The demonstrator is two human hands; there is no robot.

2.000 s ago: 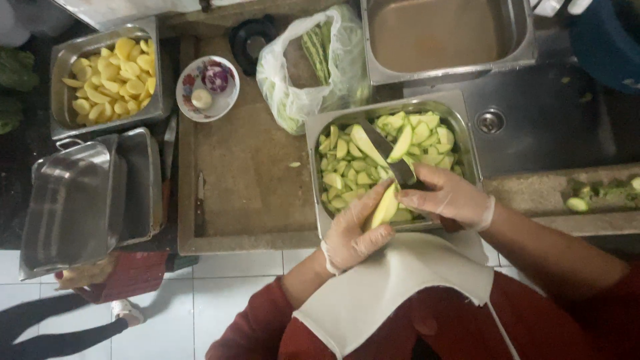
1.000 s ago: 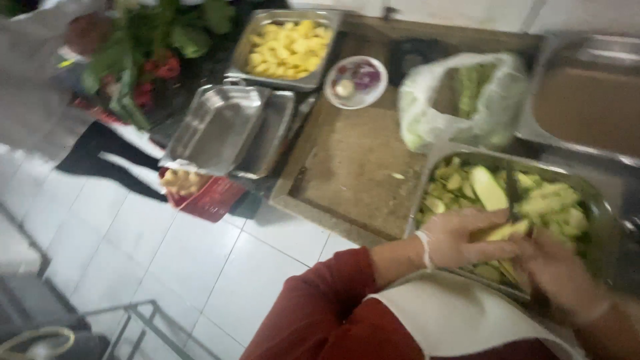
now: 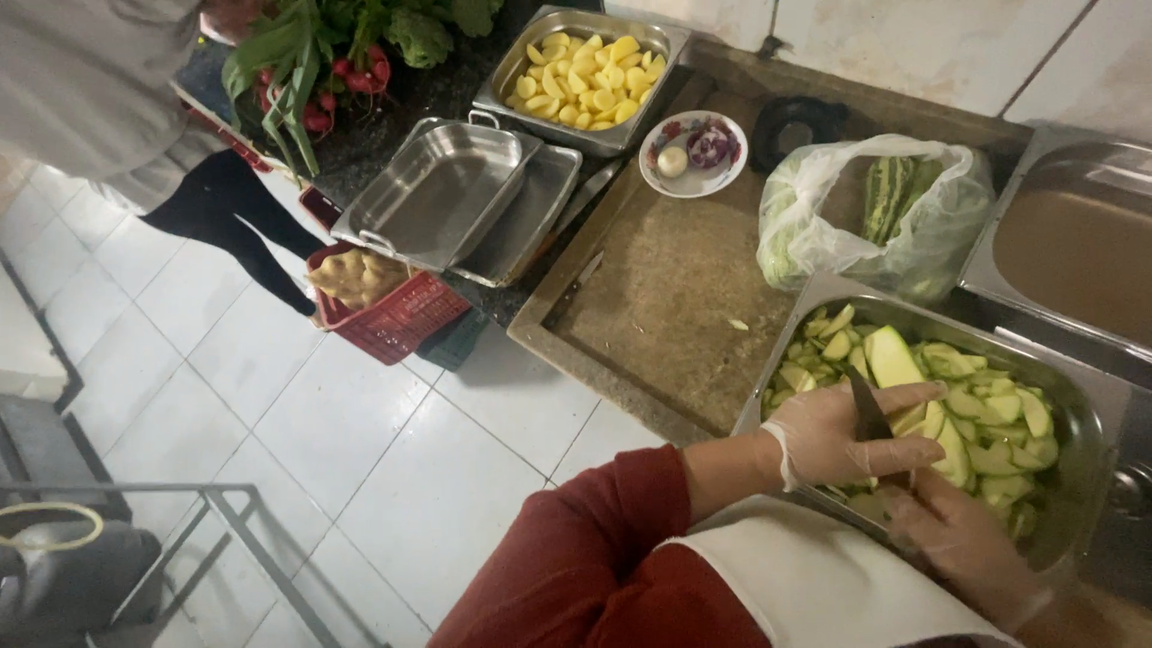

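Observation:
A steel pan [image 3: 1091,432] of sliced pale green squash [image 3: 994,409] sits at the lower right. My left hand [image 3: 832,436], in a clear glove, is over its near left side, its fingers around a squash piece [image 3: 911,419] that they partly cover. Lower and to the right, my gloved right hand [image 3: 958,531] holds a knife [image 3: 867,407]; its handle is hidden, and the dark blade points up and left past my left fingers. A larger peeled squash piece [image 3: 893,358] lies just beyond the blade.
Around the worn board [image 3: 666,297] are a bag of striped squash [image 3: 886,202], a bowl with onion [image 3: 693,184], a pan of cut potatoes [image 3: 585,81] and steel trays [image 3: 441,193]. A red crate [image 3: 396,315], radishes [image 3: 360,81] and another person [image 3: 108,99] are at left.
The view has swung left, bringing the radishes and the other person into sight. My hands stay over the squash pan, with the knife still between them.

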